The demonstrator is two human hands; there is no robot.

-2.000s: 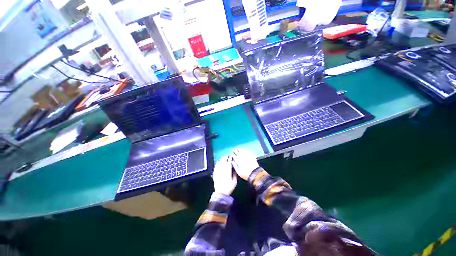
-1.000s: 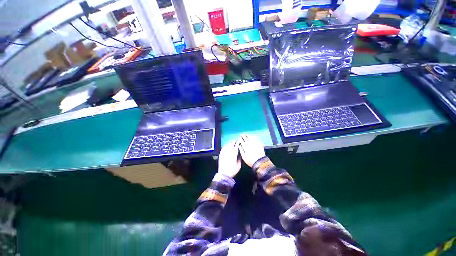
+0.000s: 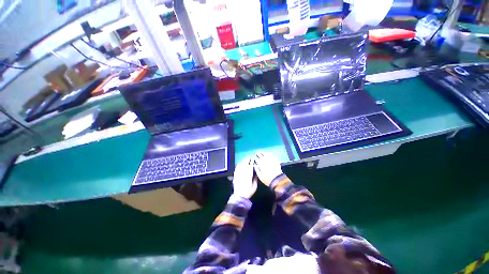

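My left hand (image 3: 245, 178) and my right hand (image 3: 267, 168) rest side by side at the bench's front edge, between two open laptops. Their fingertips are close together; no object shows in them. The left laptop (image 3: 185, 154) stands open on a black mat, its screen (image 3: 174, 101) lit blue with text lines. The right laptop (image 3: 341, 130) stands open on a black mat, its dark screen under shiny wrinkled film (image 3: 323, 68). A small dark stick (image 3: 236, 136) is at the left laptop's right side.
The green bench top (image 3: 261, 130) curves across the view. Several dark laptops (image 3: 460, 88) lie at the far right. A pale rail (image 3: 256, 103) runs behind the laptops. Behind it are a red box (image 3: 227, 85), wires, a circuit board and an orange-red item (image 3: 392, 35). A cardboard piece (image 3: 161, 201) is below the bench.
The camera view has tilted and shifted, so the bench looks moved. The hands stay together at the bench edge, and both laptops stay open in place.
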